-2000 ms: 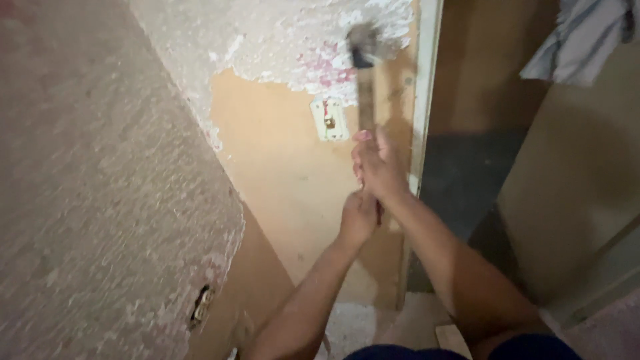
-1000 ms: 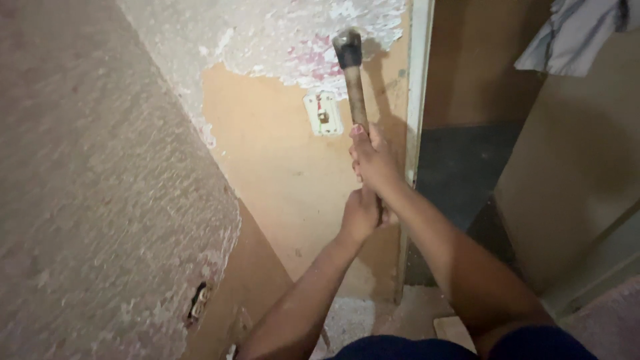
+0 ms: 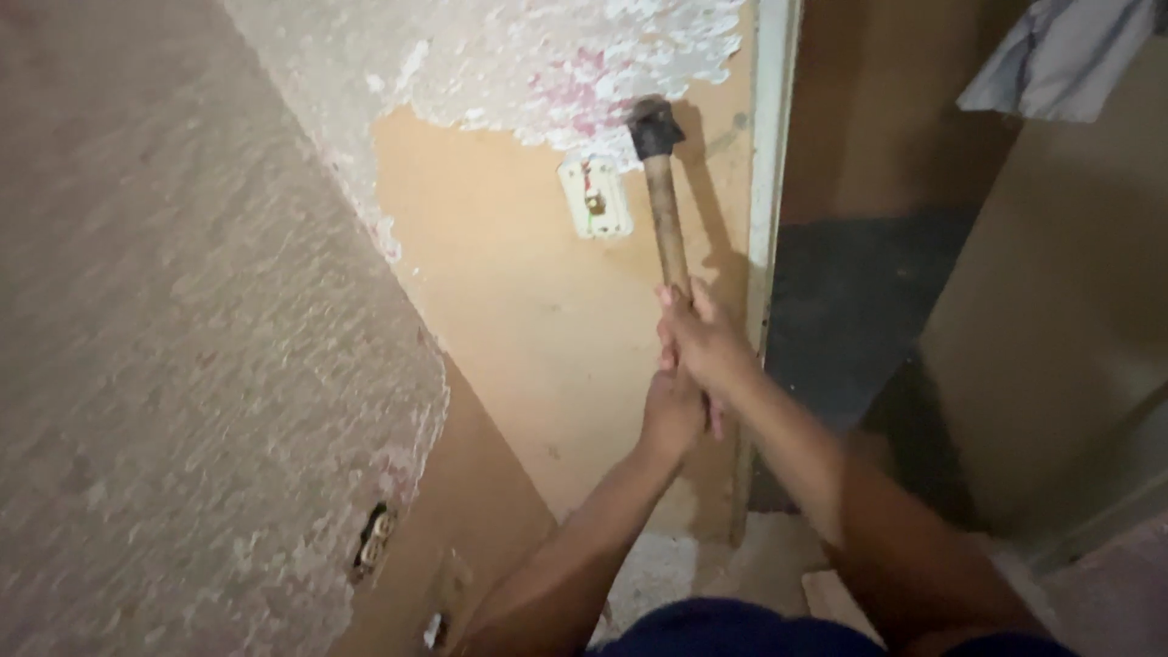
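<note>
A long-handled hammer or hatchet with a dark head and a wooden handle stands nearly upright in front of the wall. Around the lower end of the handle is my left hand, and my right hand grips it just above. The dark head lies over the lower edge of the rough, chipped coating, which is white and grey with pink patches. Below that edge the wall is smooth and tan. Left of the handle, an uncovered electrical box sits in the wall. Whether the head touches the wall, I cannot tell.
A rough textured wall fills the left, with an open outlet low on it. A pale door frame runs down right of the hammer, beside a doorway with dark floor. Cloth hangs at the upper right.
The tool's head has shifted relative to the wall, from over the chipped coating down to its lower edge. Both hands have kept hold of the handle.
</note>
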